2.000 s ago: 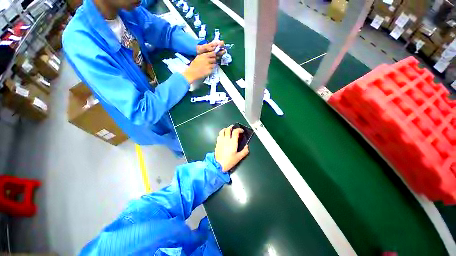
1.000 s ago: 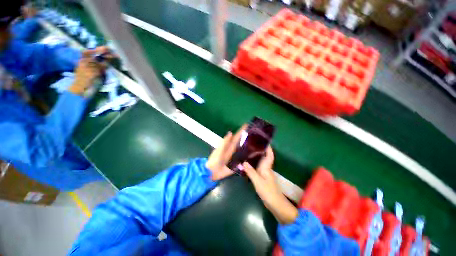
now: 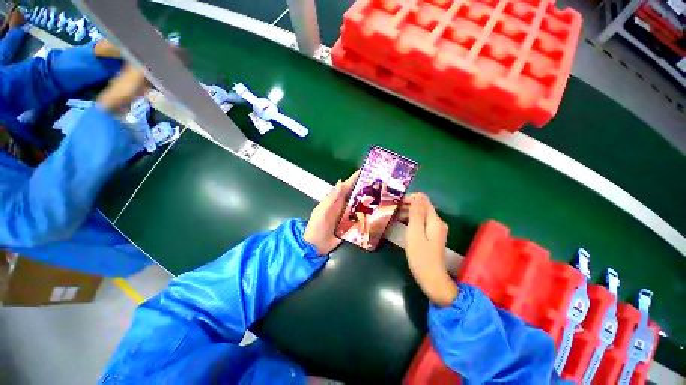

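Note:
A smartphone (image 3: 376, 198) with a lit screen showing a picture of a figure is held tilted over the bench's white rail. My left hand (image 3: 328, 216) grips its left edge. My right hand (image 3: 426, 239) is at its right edge, fingers bent and close together; whether it grips the phone is unclear. Light-blue watches (image 3: 577, 307) lie in parallel rows on a red tray (image 3: 508, 274) at the lower right, straps overhanging. My right sleeve covers part of the tray.
Stacked red trays (image 3: 459, 64) stand across the green conveyor (image 3: 331, 128). A loose watch (image 3: 271, 110) lies on the belt. A grey post (image 3: 169, 71) rises from the rail. Another person's blue sleeve (image 3: 68, 173) and hands are at the left, near more watches.
My left hand has picked the phone up from the bench. My right hand has come into view and shifted to the phone's right edge. The screen has lit up. The view has swung right.

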